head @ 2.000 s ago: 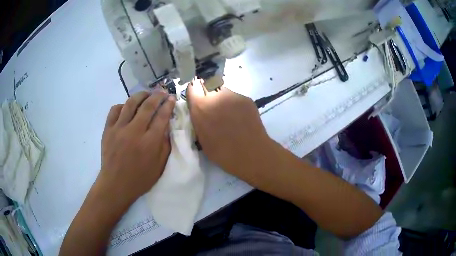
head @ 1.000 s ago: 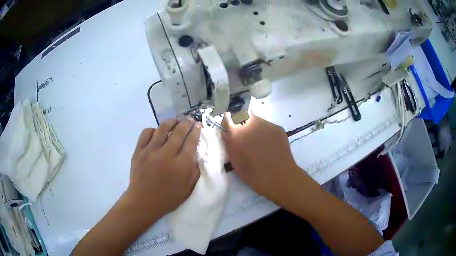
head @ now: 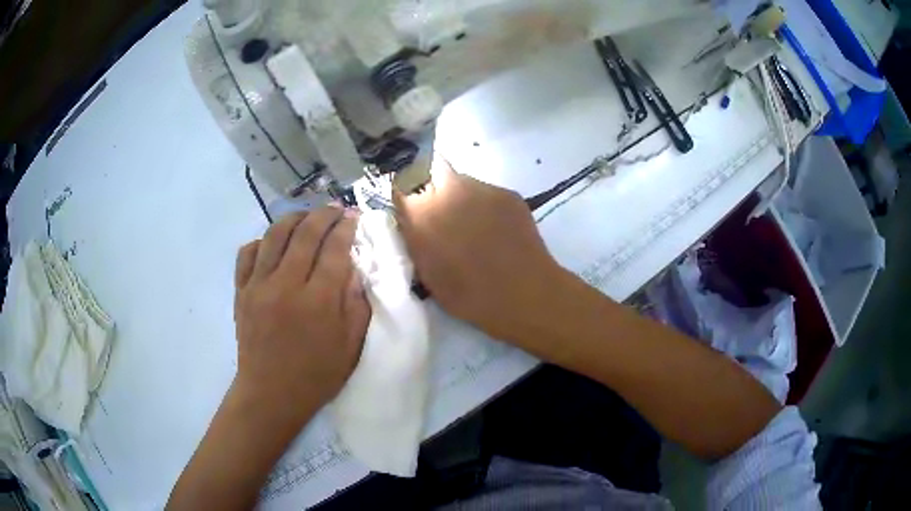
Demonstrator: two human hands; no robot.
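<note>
A cream fabric workpiece [head: 388, 369] lies under the presser foot [head: 372, 190] of the white sewing machine [head: 330, 110] and hangs towards me over the table's front ruler. My left hand [head: 305, 299] lies flat on its left side, fingertips near the foot. My right hand [head: 474, 240] is at its right side, fingers bent close to the needle area, with a small dark tip showing below the hand. The fingertips are partly lost in the bright lamp light, so the exact grip is hidden.
Black thread snips [head: 659, 105] lie on the table at right. Stacked cream pieces [head: 55, 334] lie at left. A blue tray [head: 849, 95] is at far right. A whitish bin [head: 834, 240] with plastic bags is at lower right. Pale cords [head: 784, 130] hang at the table's edge.
The camera view has shifted. Both hands stay beside the needle area, and the cloth's free end lies a little straighter towards me than two seconds ago.
</note>
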